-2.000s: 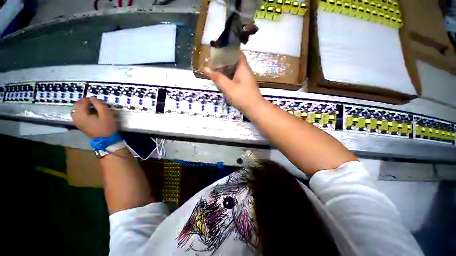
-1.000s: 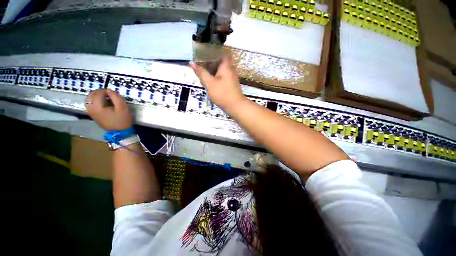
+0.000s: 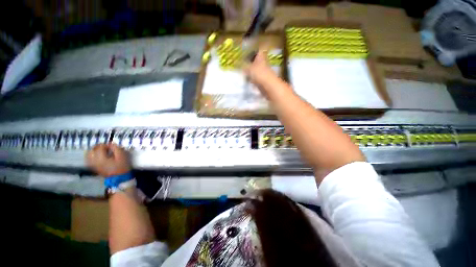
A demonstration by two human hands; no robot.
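Observation:
The frame is blurred. My right hand (image 3: 259,72) is around the dispensing gun (image 3: 252,53), over the left parts box (image 3: 207,111). Yellow transformers (image 3: 228,54) lie at that box's far end, above a white liner. My left hand (image 3: 108,158), with a blue wrist strap, is curled at the near edge of the PCB panels (image 3: 151,138); whether its fingers hold anything cannot be told. The panels left of centre look white and dark; those to the right carry yellow transformers.
The right parts box (image 3: 387,99) has yellow rows at its far end. A loose white sheet (image 3: 150,96), red-handled cutters (image 3: 128,61) and a second hand tool (image 3: 176,58) lie left of the boxes. The conveyor rail (image 3: 209,159) runs across. A fan (image 3: 453,31) stands far right.
The view has tilted up, showing the tools and fan. My right hand and the gun have moved from the left box's near side toward its yellow transformers. My left hand stays by the panels.

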